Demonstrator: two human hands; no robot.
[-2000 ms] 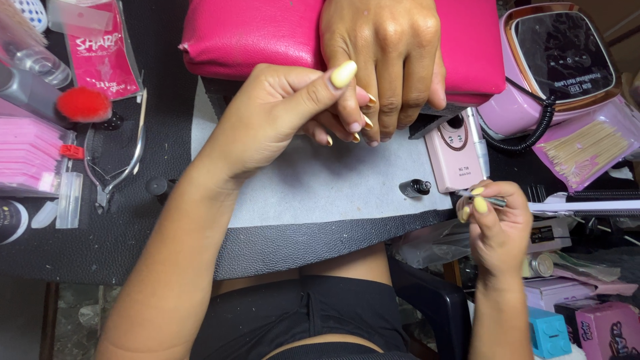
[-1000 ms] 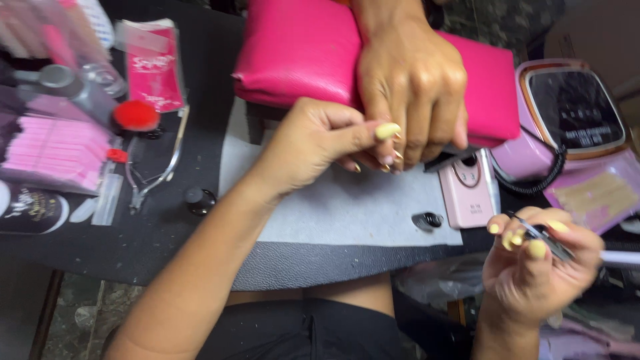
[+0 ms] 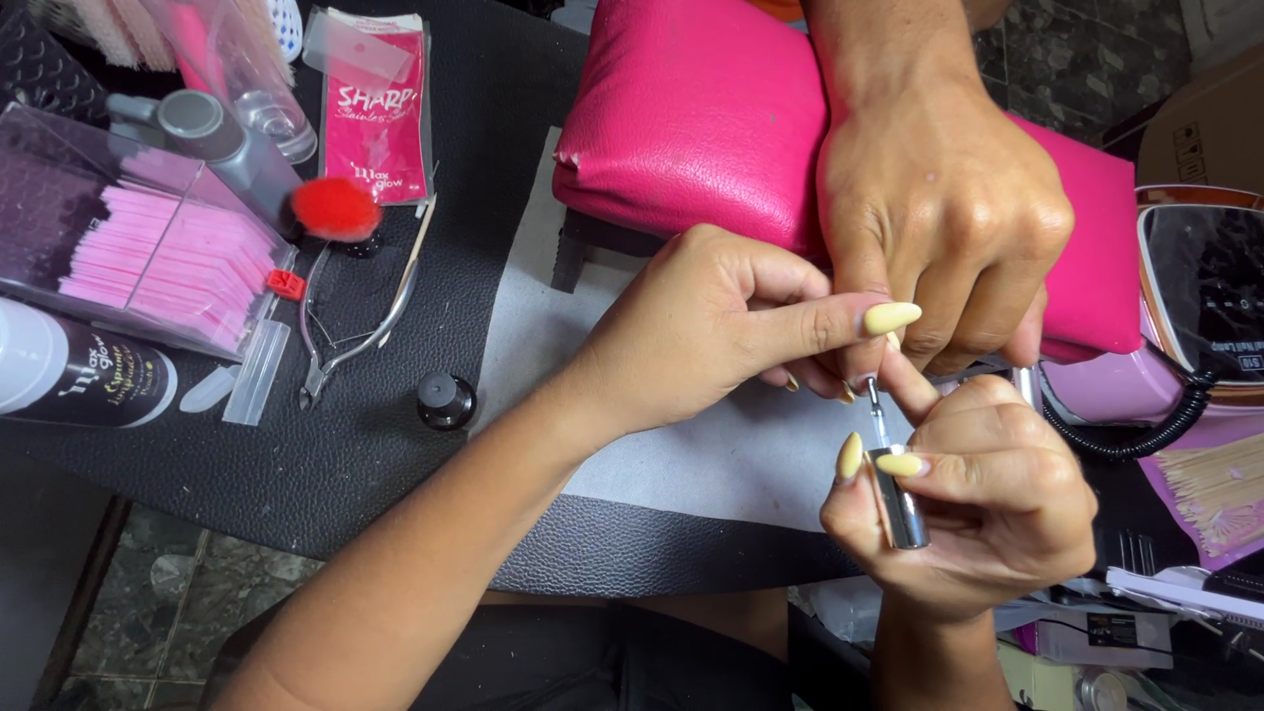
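My left hand [image 3: 731,326] grips a finger of another person's hand [image 3: 938,207] between thumb and fingers. That hand lies over a pink padded hand rest [image 3: 701,118], knuckles up. In my right hand [image 3: 978,484] is a nail polish brush [image 3: 897,499] with a dark, shiny cap handle; its tip is at the nail of the held finger. Below both hands a white paper towel [image 3: 691,454] covers part of the black padded tabletop. A small black-capped bottle [image 3: 445,401] stands left of my left forearm.
At left are cuticle nippers [image 3: 321,370], a red fluffy brush [image 3: 336,209], a clear box of pink files [image 3: 168,257], a pink packet [image 3: 375,109] and a white-and-black bottle [image 3: 84,365]. A nail lamp [image 3: 1210,286] with a coiled black cord and wooden sticks [image 3: 1220,484] are at right.
My right hand has moved left and up, bringing the brush to the held finger. Two seconds ago it was beside the pink device at the right. My left hand still holds the finger.
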